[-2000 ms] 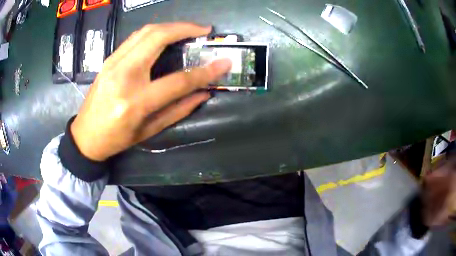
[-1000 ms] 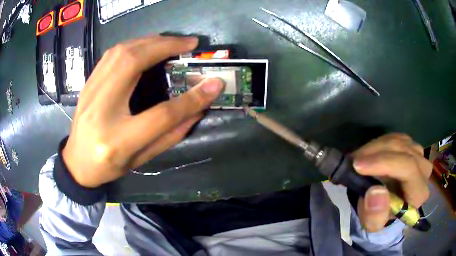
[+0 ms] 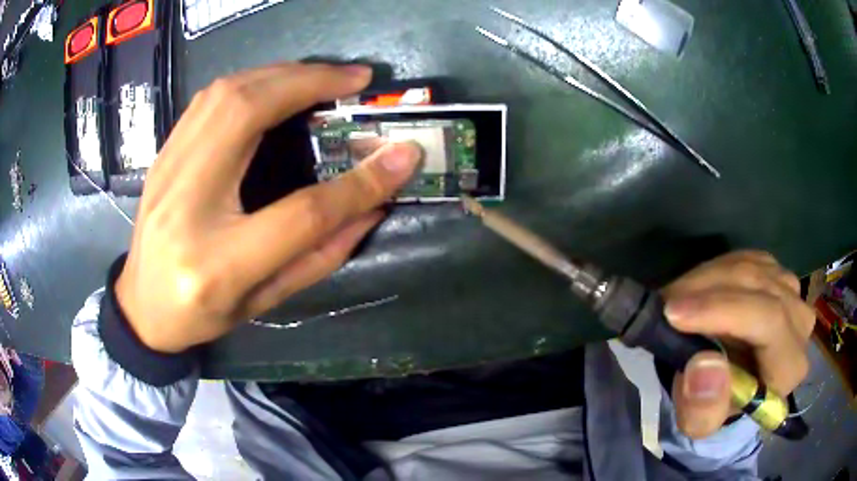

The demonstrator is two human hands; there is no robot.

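My left hand (image 3: 254, 197) holds an opened handset, its thumb pressed on a silver shield of the green circuit board (image 3: 462, 141). A silver-white frame (image 3: 504, 150) surrounds the board. A bit of orange shows at the handset's upper edge. My right hand (image 3: 742, 329) grips the soldering iron (image 3: 631, 308) by its black and yellow handle. The iron's brownish tip is at the lower right edge of the board and frame; whether it touches cannot be told. A thin strand of solder wire (image 3: 324, 315) lies on the mat below my left hand.
Tweezers (image 3: 611, 94) lie on the green mat (image 3: 564, 319) behind the iron. A clear plastic piece (image 3: 656, 25) and a slim metal tool (image 3: 806, 42) lie at the upper right. Two black handsets (image 3: 136, 103) with red-orange ovals stand side by side at upper left, near a white-edged piece (image 3: 221, 13).
My right hand has come in from the lower right with the soldering iron, its tip now at the board's edge. My left hand keeps its hold; the view has shifted a little.
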